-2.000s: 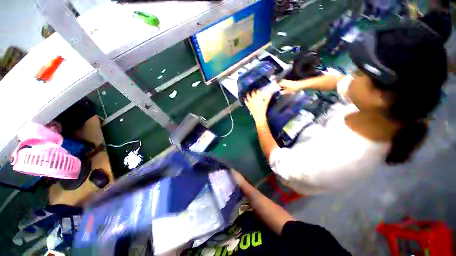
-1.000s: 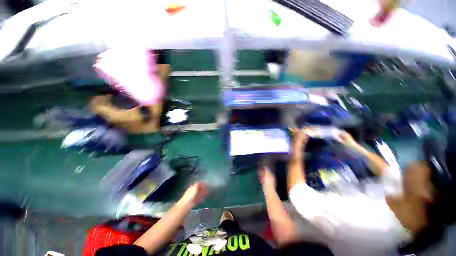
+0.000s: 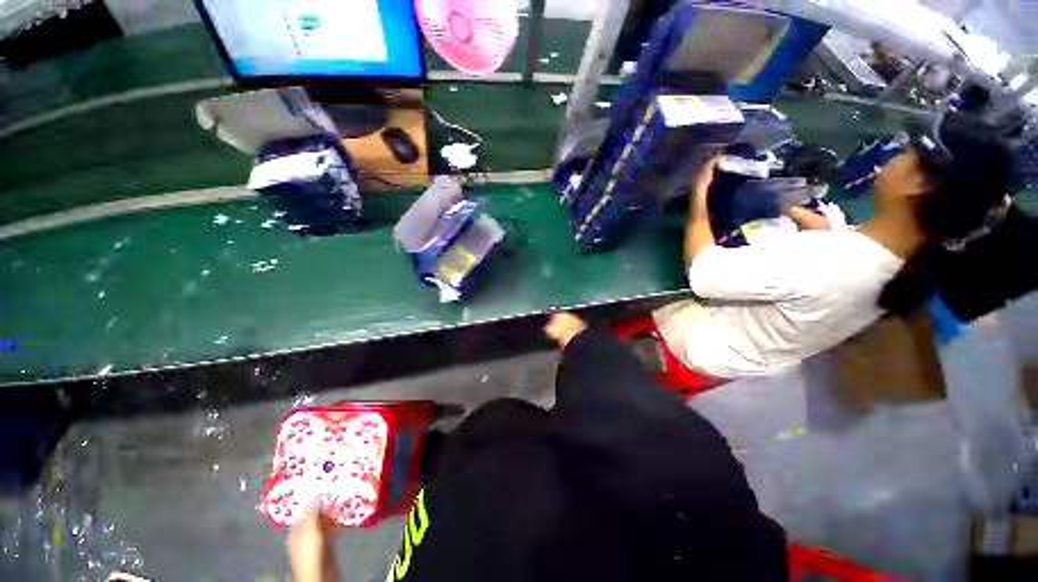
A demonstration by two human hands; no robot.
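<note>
A red stool with a red-and-white patterned seat (image 3: pixel 330 460) stands on the floor at the lower left. My left hand (image 3: pixel 313 534) is at the seat's near edge; it is blurred and its fingers cannot be made out. My right hand (image 3: pixel 563 327) is at the bench's front edge, small, with its grip unclear. An open blue inner carton with pale flaps (image 3: pixel 455 250) sits on the green bench between and beyond my hands. Another blue carton (image 3: pixel 307 182) sits farther left on the bench.
Tall blue cartons (image 3: pixel 649 148) stand at the bench's right. A seated person in a white top (image 3: pixel 774 267) works beside them. A monitor (image 3: pixel 319 40), pink fan (image 3: pixel 467 28) and black mouse (image 3: pixel 400 143) are at the back. Another red stool (image 3: pixel 837 563) is at the lower right.
The view has swung left and down. The blurred carton near me at first is no longer at my hands. My left hand has moved down to the stool; my right is at the bench edge.
</note>
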